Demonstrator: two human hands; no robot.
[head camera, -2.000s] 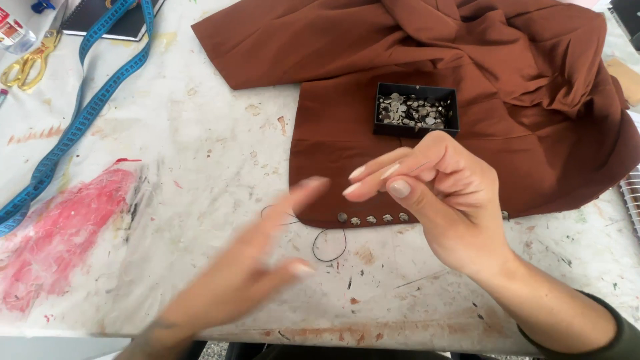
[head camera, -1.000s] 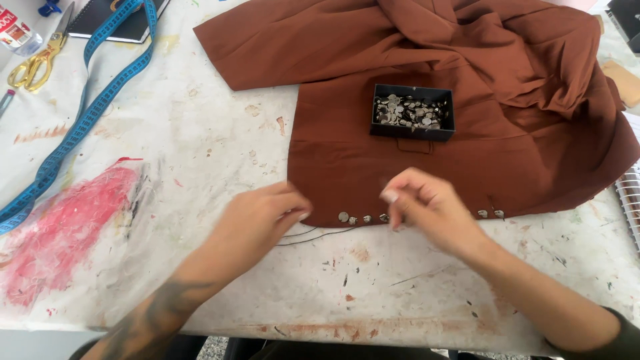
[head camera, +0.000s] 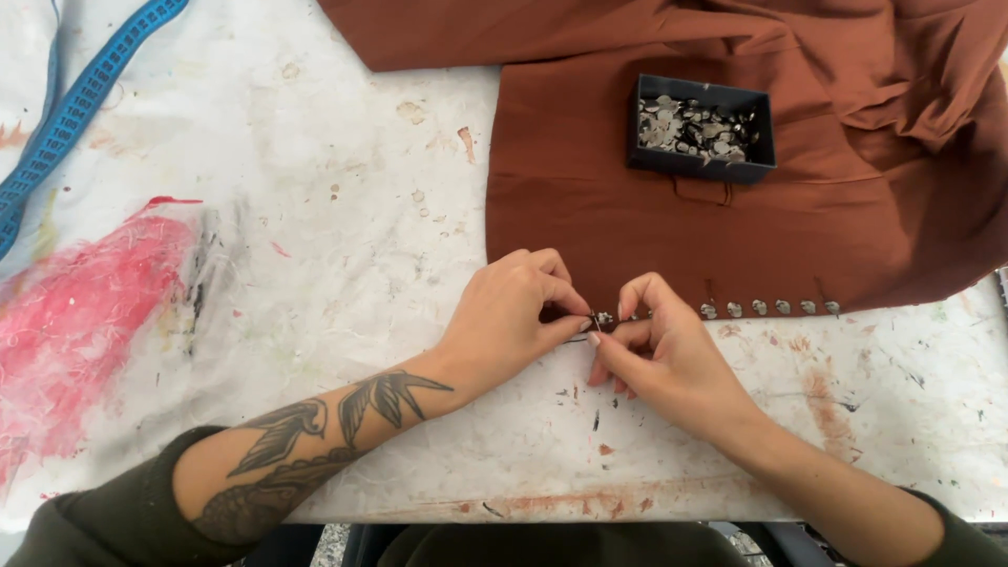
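A brown fabric garment (head camera: 583, 197) lies over the table, with several shiny metallic embellishments (head camera: 759, 307) in a row along its near edge. My left hand (head camera: 516, 311) pinches that edge between thumb and index finger, at the left end of the row. Just to its right, my right hand (head camera: 669, 354) has its thumb and a finger closed on what looks like a fine needle (head camera: 596, 321). A dark thread (head camera: 577, 340) shows below my left fingertips. My right hand covers part of the row. On the fabric above stands a black box (head camera: 701, 167) of loose metallic pieces (head camera: 685, 130).
A blue tape measure (head camera: 67, 118) runs down the left side of the table. The white, paint-stained table covering (head camera: 354, 197) has a large pink patch (head camera: 102, 307). The table's near edge (head camera: 504, 516) passes below my forearms.
My hands have come together at the garment's near edge; a second ago they were apart. The view has moved closer, and the scissors seen at the left earlier are out of frame.
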